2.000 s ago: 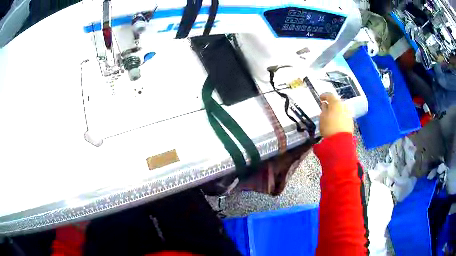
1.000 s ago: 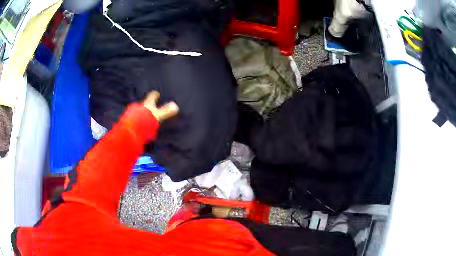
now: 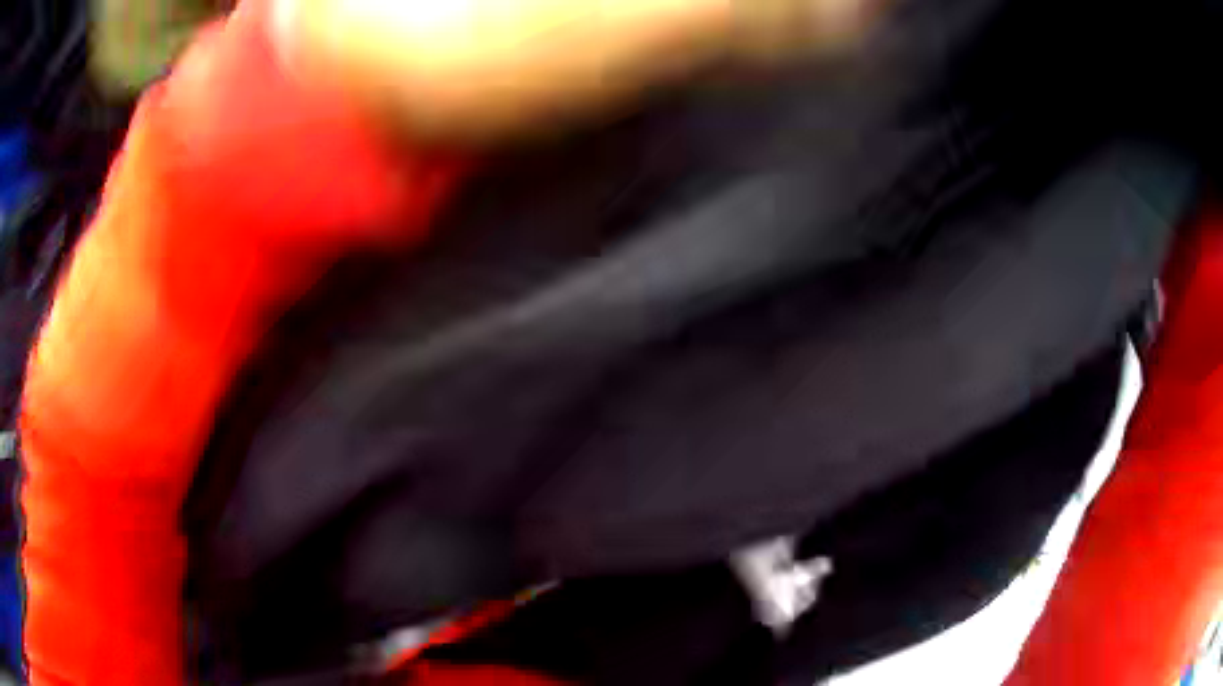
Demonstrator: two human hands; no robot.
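A large, bunched black cloth (image 3: 697,402) fills the middle of the head view, close to the camera and blurred. My left hand (image 3: 577,54) is at the top, strongly blurred and cut off by the upper edge; it lies on the far side of the cloth and appears to hold it up. Its fingers cannot be made out singly. My left sleeve is red and runs down the left side. My right hand is not visible; only a red sleeve shows at the right edge. The cloth lies between both arms.
A small whitish scrap (image 3: 782,583) shows low in the middle, against black. A white curved edge (image 3: 1039,610) runs beside the right sleeve. An olive thing (image 3: 141,40) and bits of blue (image 3: 14,181) show at the far left.
The view has swung away from the machine, then from the heaps of black cloth on the floor. Black cloth is now raised close to the camera between my arms.
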